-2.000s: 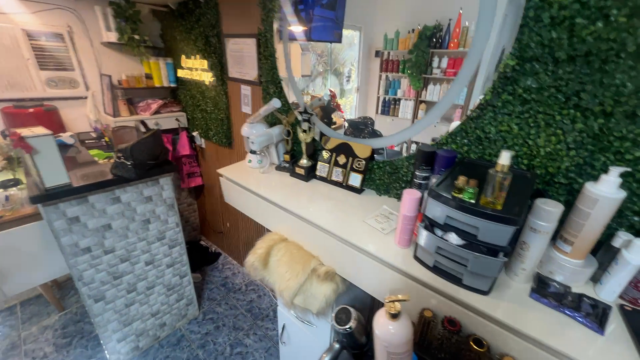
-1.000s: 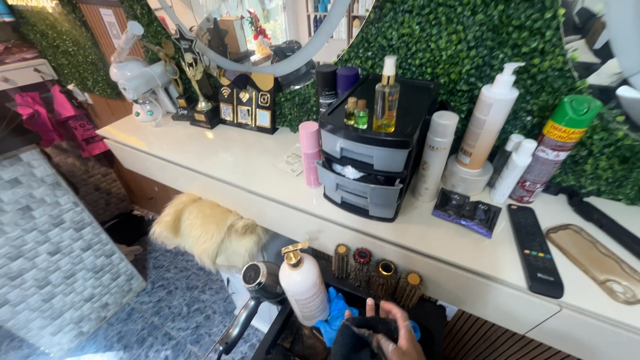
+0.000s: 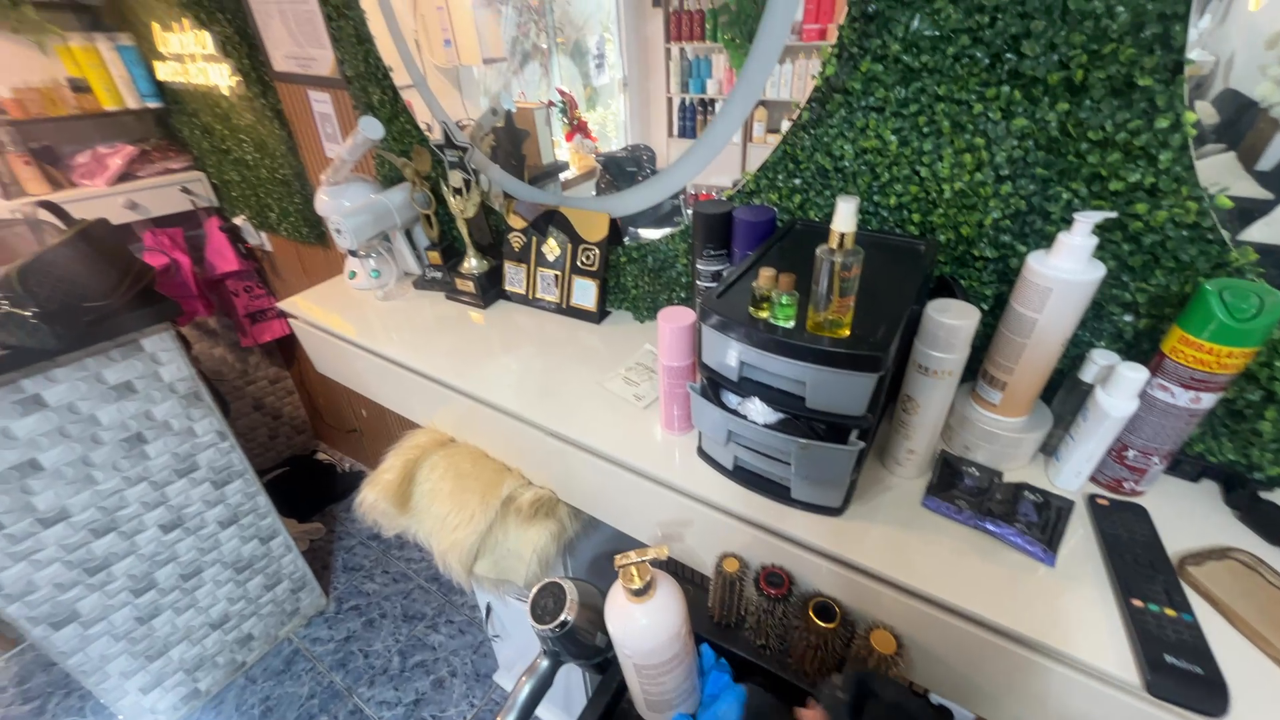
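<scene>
A small part of a hand, seemingly my right hand [image 3: 812,709], shows at the bottom edge beside dark material; its fingers and grip are hidden. My left hand cannot be made out. Nearby, a crumpled blue glove or cloth [image 3: 718,684] lies against a pale pump bottle [image 3: 651,640] with a gold top. Left of the bottle stands a silver and black hair dryer [image 3: 568,612]. Several round hairbrushes [image 3: 822,625] stand upright in a dark holder behind the hand.
Above, a white counter [image 3: 540,385] carries a drawer unit [image 3: 790,370], a pink can [image 3: 677,370], spray and pump bottles [image 3: 1045,310], sachets [image 3: 998,505], a remote control [image 3: 1155,600] and trophies [image 3: 470,240]. A cream furry cover [image 3: 460,500] hangs below its edge. A tiled counter [image 3: 150,520] stands left.
One second ago a hand with black material showed beside the pump bottle; now only a sliver of it is at the bottom edge. The view has swung right, then partly back left.
</scene>
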